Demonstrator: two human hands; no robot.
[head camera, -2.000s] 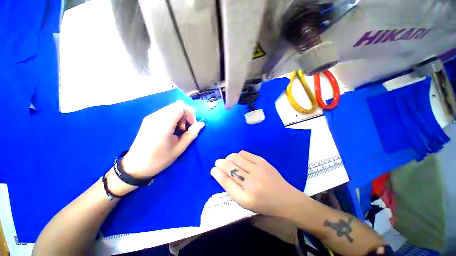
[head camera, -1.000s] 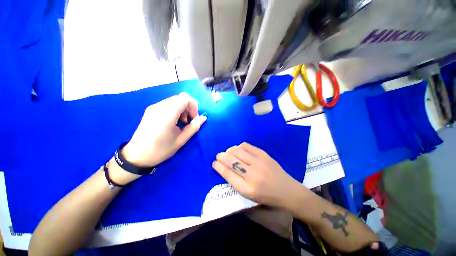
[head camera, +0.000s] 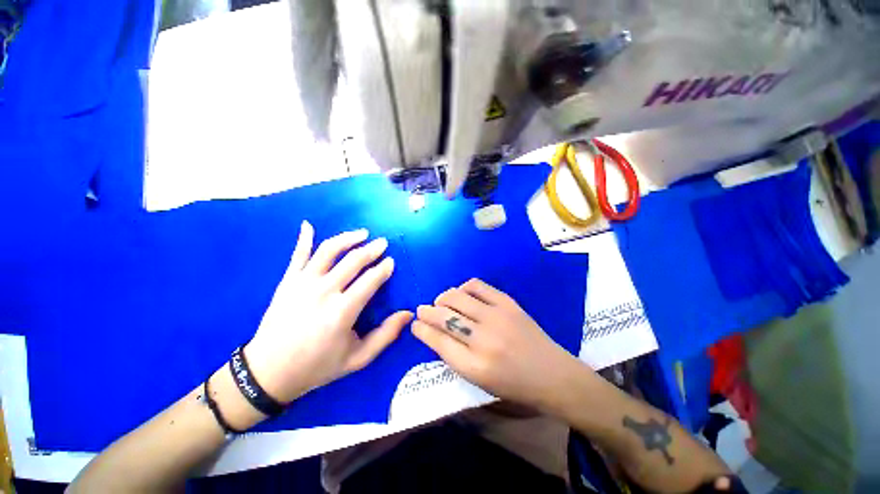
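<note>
A large royal-blue garment panel (head camera: 222, 280) lies on the table under the machine head, with a curved cut edge near the front. My left hand (head camera: 340, 309) lies on it, palm down with fingers spread, left of a faint line running from the needle area. My right hand (head camera: 487, 338) rests on the panel right of that line, fingers bent together; whether it pinches cloth is unclear. The left thumb tip nearly meets the right fingertips. The presser foot area (head camera: 417, 201) is lit brightly above both hands, over the panel.
The whitish HIKARI machine head (head camera: 656, 96) spans the top. Scissors with yellow and red handle loops (head camera: 618, 183) lie behind the needle at right. Overlapping cut blue pieces (head camera: 762, 241) lie at right. Blue layers (head camera: 58, 125) cover the left side. A printed ruler (head camera: 618, 323) marks the front edge.
My left hand has opened from a pinch near the needle, spread flat, and moved toward the front edge beside my right hand. My right hand stays in about the same place.
</note>
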